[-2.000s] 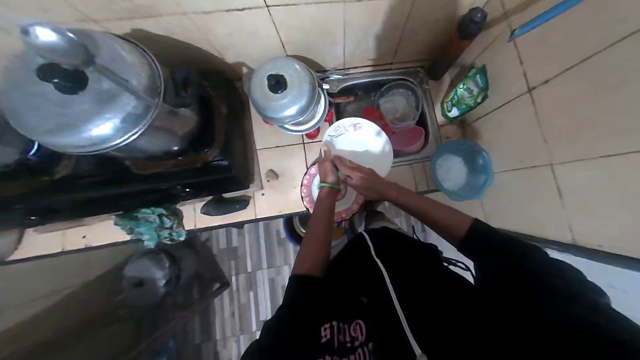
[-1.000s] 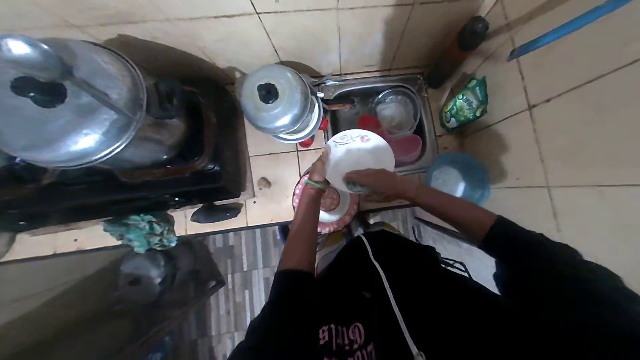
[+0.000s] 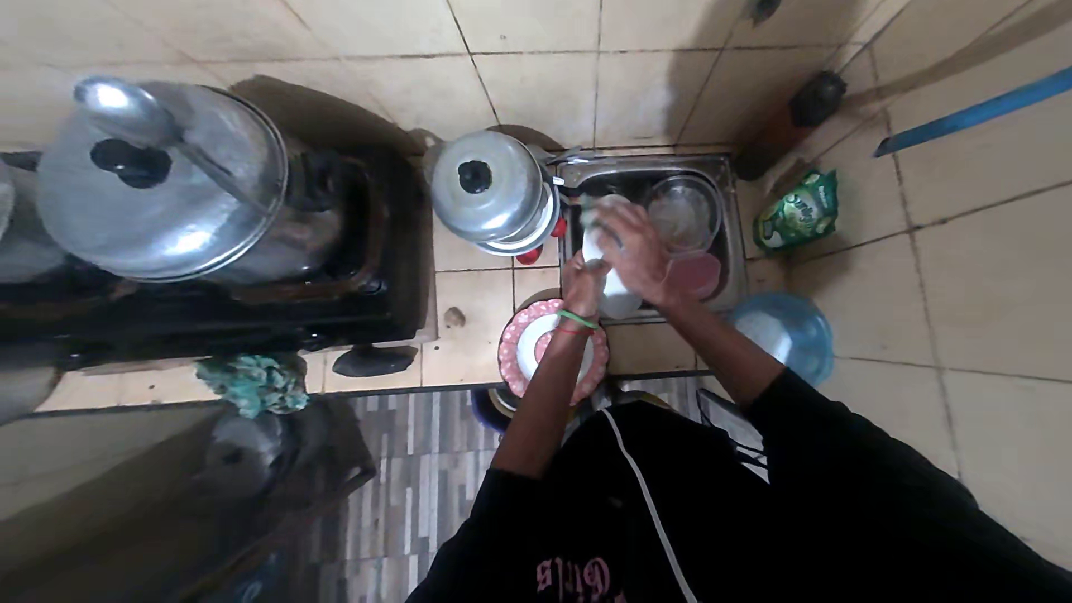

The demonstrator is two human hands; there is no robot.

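My left hand (image 3: 584,285), with a green band at its wrist, grips the near left edge of a white plate (image 3: 618,295). The plate is tilted over the left part of the steel sink (image 3: 734,293) and is partly hidden by the hands. Against its upper part lies my right hand (image 3: 630,247); something pale green, too blurred to name, shows at the fingertips. A clear round bowl (image 3: 682,216) and a pink plastic container (image 3: 693,276) sit in the sink, right of the hands. Below my left hand, a pink-rimmed plate (image 3: 512,352) rests at the counter edge under my forearm.
A lidded aluminium pot (image 3: 488,188) stands left of the sink. Farther left, a large pot (image 3: 167,201) with a ladle (image 3: 134,113) on its lid sits on a black stove (image 3: 394,251). At the right are a green detergent pouch (image 3: 800,211) and a blue basin (image 3: 812,339).
The white plate has gone from face-up to steeply tilted, farther over the sink. My right hand has moved up from its lower edge to its upper part.
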